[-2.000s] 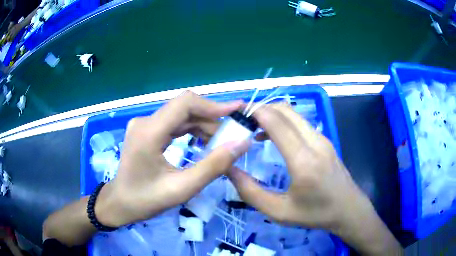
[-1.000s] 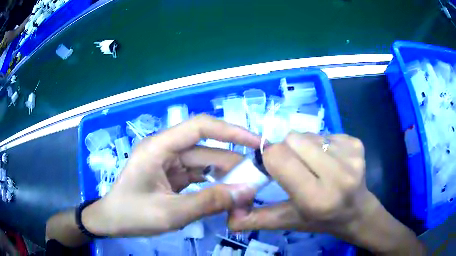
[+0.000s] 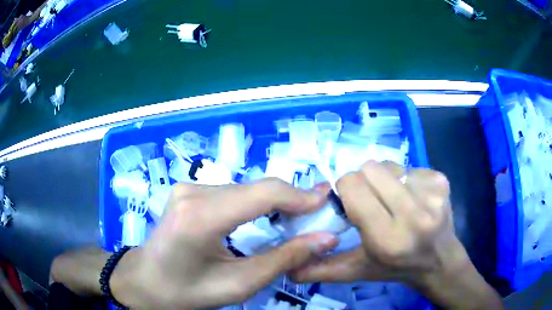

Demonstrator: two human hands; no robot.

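A white wired unit (image 3: 318, 221) with a black end is held between both hands above the near blue bin (image 3: 175, 119). My left hand (image 3: 224, 236) grips its white body between thumb and fingers. My right hand (image 3: 390, 224) is closed around the black end, where pale lead wires (image 3: 324, 169) stick out upward. The fingers hide part of the unit. The bin holds milky translucent housings (image 3: 231, 145) and several wired units, one with a black end (image 3: 209, 172) just beyond my left hand.
A green conveyor belt (image 3: 272, 48) with pale rails runs beyond the bin. It carries wired units (image 3: 189, 33) and a loose housing (image 3: 115, 33). A second blue bin (image 3: 500, 181) of milky pieces stands at right. Small white parts (image 3: 6, 203) lie at the far left.
The right hand has closed over the unit's black end and wires, which showed openly two seconds ago. The units on the belt have moved to the right.
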